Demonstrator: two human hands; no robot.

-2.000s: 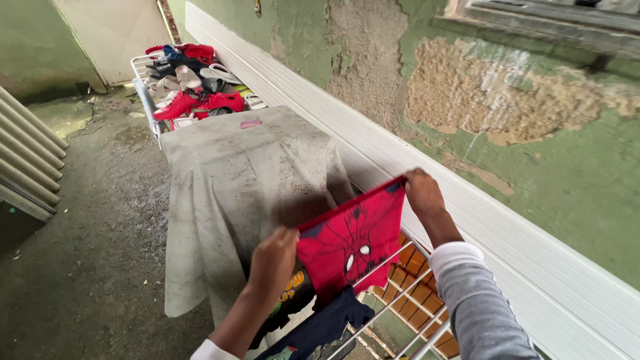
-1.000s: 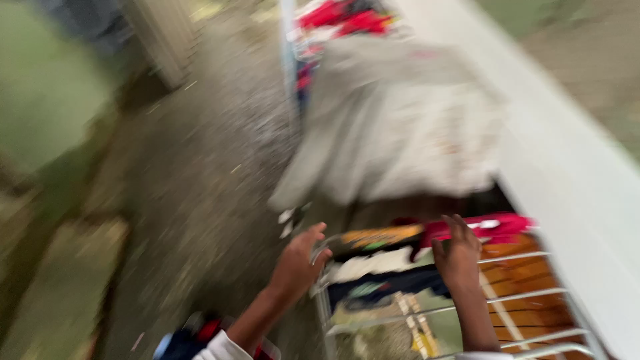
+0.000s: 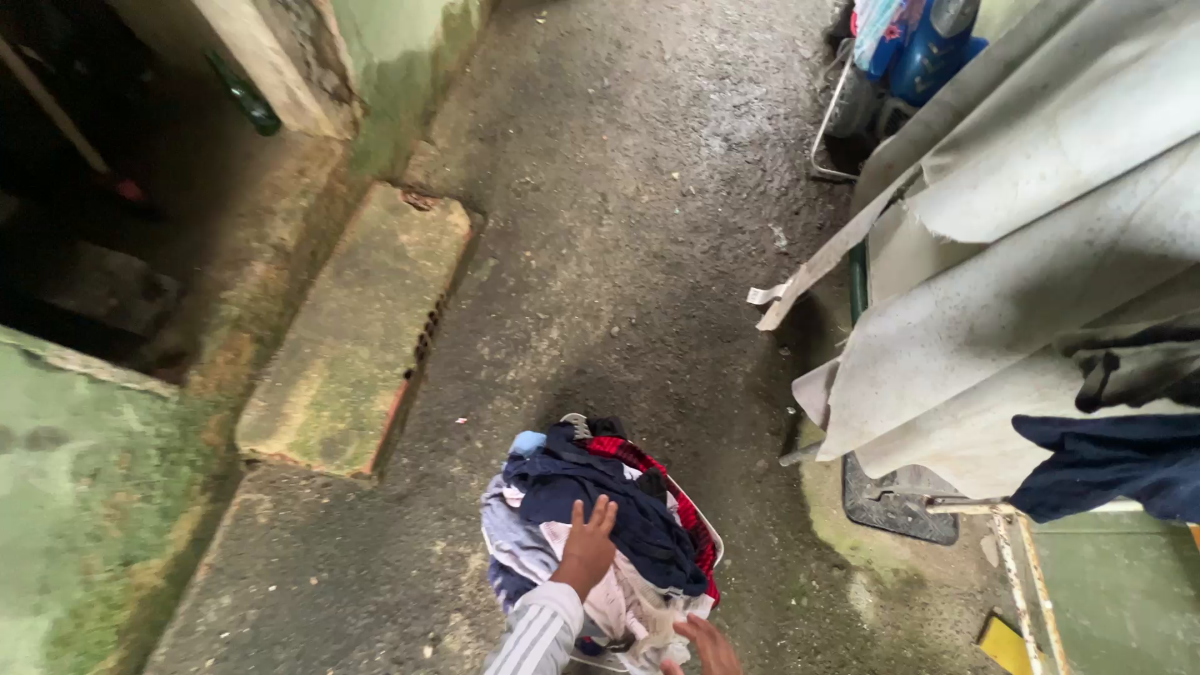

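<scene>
A basket (image 3: 710, 527) heaped with clothes stands on the concrete floor at the bottom centre, only its pale rim showing. On top lies a dark navy garment (image 3: 600, 492), with red checked cloth (image 3: 689, 525) along the right and pale pink cloth (image 3: 614, 595) below. My left hand (image 3: 587, 548) is over the heap at the navy garment's edge, fingers apart; whether it touches the cloth I cannot tell. My right hand (image 3: 705, 647), partly cut off by the lower edge of the view, is beside whitish cloth, its fingers apart and nothing seen in them.
At the right, a large grey cloth cover (image 3: 1012, 309) hangs down near a rack's rusty white frame (image 3: 1017, 572), with dark clothes over it. A low concrete step (image 3: 361, 328) lies to the left before a dark doorway. A blue shoe (image 3: 933, 56) shows at the upper right.
My hands have left the red garment, which hung on the rack one second ago, and are now over the heap of clothes. The view has swung left and down.
</scene>
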